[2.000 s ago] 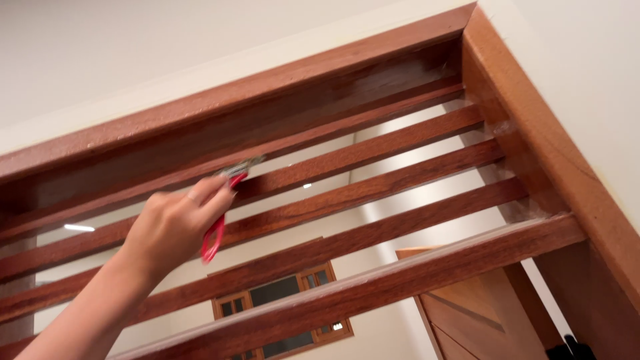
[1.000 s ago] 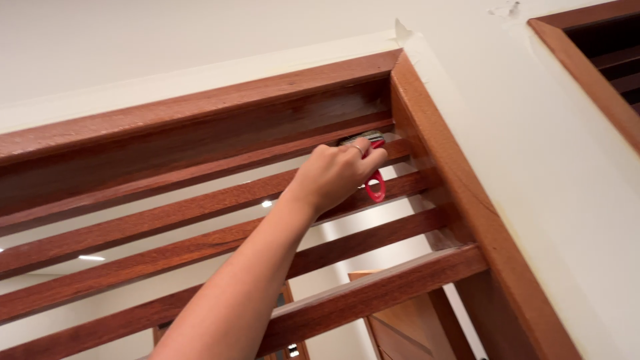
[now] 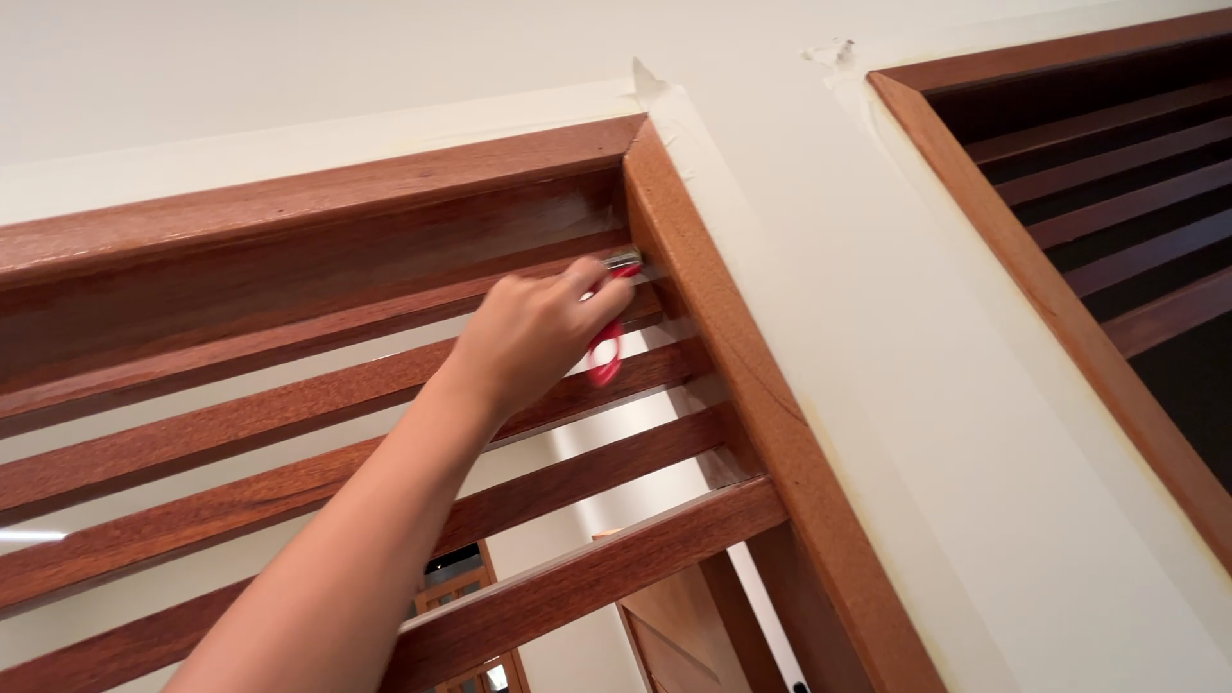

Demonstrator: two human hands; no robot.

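Observation:
My left hand (image 3: 544, 322) reaches up from the lower left, its fingers closed on a small tool with a red looped handle (image 3: 606, 354) and a metal end (image 3: 623, 259). The metal end is at the inner right side of a reddish-brown wooden frame, close below its upper corner, by the upper slats. Part of the tool is hidden by my fingers, so its exact kind cannot be told. The hand and handle are slightly blurred. Below and left of the hand run wooden slats (image 3: 221, 423), partly covered by my forearm. My right hand is not in view.
The frame's right upright (image 3: 760, 385) stands beside a cream wall (image 3: 924, 404), which has rough, peeling patches (image 3: 833, 55) near the top. A second slatted wooden frame (image 3: 1039, 279) is at the right. Through the slats show a wooden door (image 3: 679, 626) and a lit room.
My left hand has moved right along the upper slats with the red-handled tool, from mid-span to the frame's right corner. The view has shifted right, bringing in the second frame.

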